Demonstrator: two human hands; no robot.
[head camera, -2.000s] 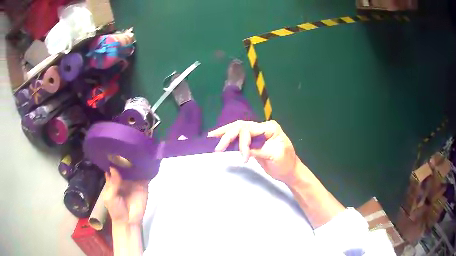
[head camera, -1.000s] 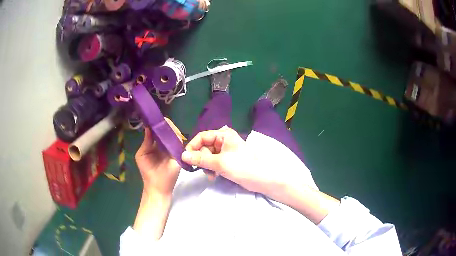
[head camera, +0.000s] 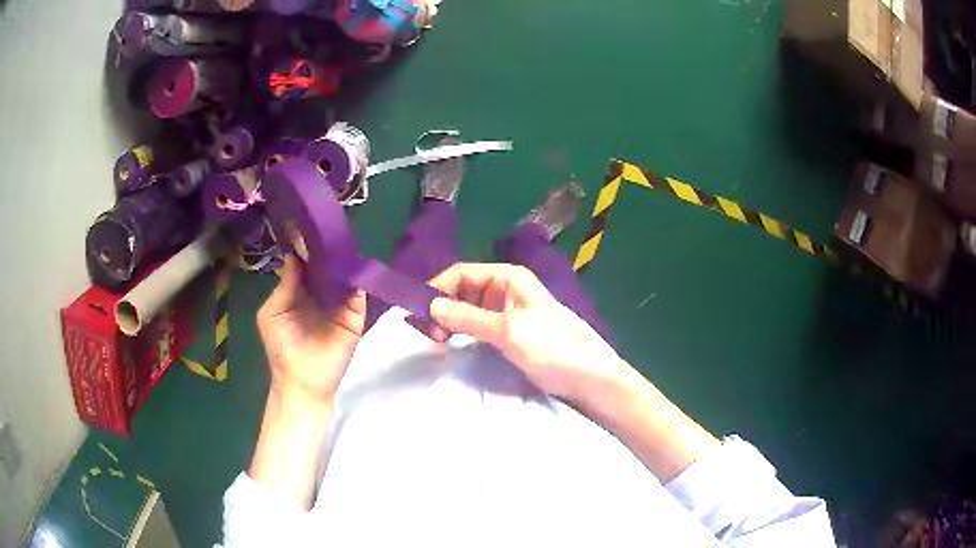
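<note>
A roll of purple tape (head camera: 317, 227) is held on edge at waist height, left of the middle of the view. My left hand (head camera: 305, 337) is shut on the roll, with its fingers at the lower side near the core. A short loose tape end (head camera: 394, 287) runs from the roll to the right. My right hand (head camera: 503, 321) pinches that end between thumb and fingers. Part of the left fingers is hidden behind the roll.
Stored trim rolls (head camera: 177, 88) are heaped by the wall at upper left. A cardboard tube (head camera: 166, 287) rests on a red crate (head camera: 107, 353). A pale strip (head camera: 471, 148) is near my feet. Cartons (head camera: 897, 227) stand at right, past black-and-yellow floor tape (head camera: 728, 209).
From a longer stretch between my hands two seconds ago, the loose tape became short, then lengthened slightly as the right hand moved off the roll. The view has shifted, now showing cartons at right.
</note>
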